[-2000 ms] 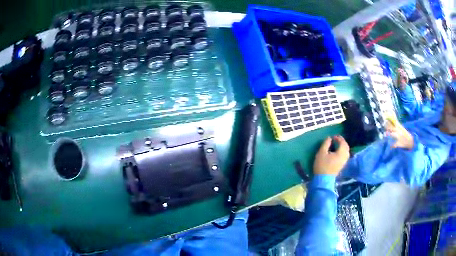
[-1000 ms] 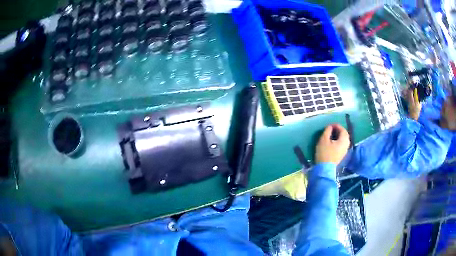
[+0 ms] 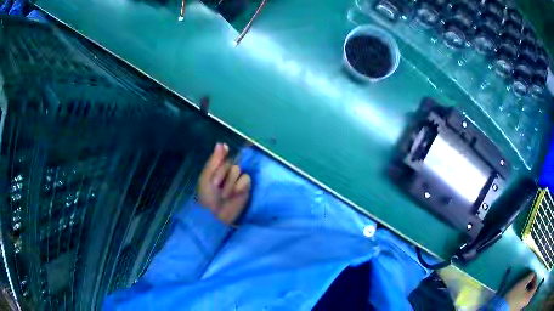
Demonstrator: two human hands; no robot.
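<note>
My left hand is just off the bench's front edge, fingers curled; whether its fingertips pinch something small cannot be told. A small dark piece sits at the edge above it. My right hand is at the lower right corner, partly cut off, fingers bent, beside thin black strips; its grip is unclear. The black assembly fixture with a shiny middle lies at right. The electric screwdriver lies beside it, its cord toward the edge. The round screw cup holds black grains.
A clear lens tray with black lenses is at the upper right. A yellow-edged grid sheet and part of a blue bin are at the right rim. Thin red leads lie at the top. Clear plastic shows below the bench at left.
The view has swung left and turned, so the fixture, cup and tray show farther right. My left hand has come into view. My right hand now shows at the lower right corner.
</note>
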